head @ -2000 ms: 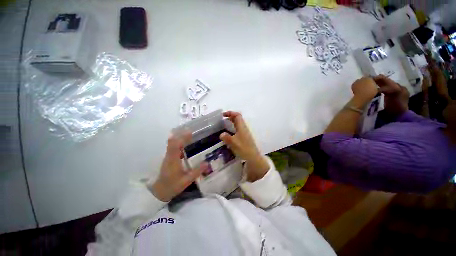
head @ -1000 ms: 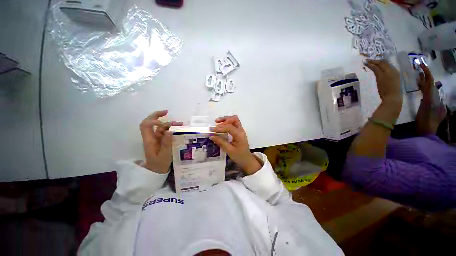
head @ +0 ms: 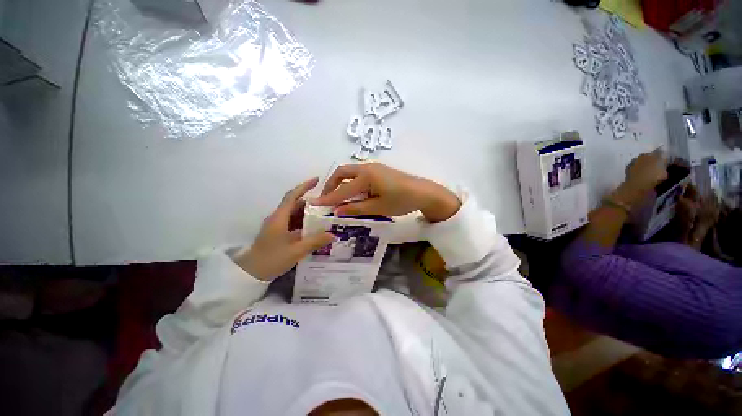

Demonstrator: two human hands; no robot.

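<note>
A white product box point(head: 340, 264) with a dark purple-blue photo stands upright between my chest and the table edge. My left hand point(head: 281, 231) grips its left side, thumb on the front face. My right hand point(head: 370, 191) lies over the box top, its fingers bent at the top left corner by a pale raised flap. The fingers hide most of the top, so I cannot tell whether a small piece is there. Several small white looped plastic pieces point(head: 374, 122) lie on the table beyond the box.
Crumpled clear film point(head: 216, 73) lies at the left back. Another white box point(head: 553, 185) stands at the right table edge. A heap of white pieces point(head: 612, 77) lies further back. A person in purple point(head: 651, 280) handles a box at the right. A yellow bag point(head: 433, 264) shows below the edge.
My right hand has moved left across the box top from its right corner. My left hand has moved lower on the box's left side. The neighbour's hands now hold a box.
</note>
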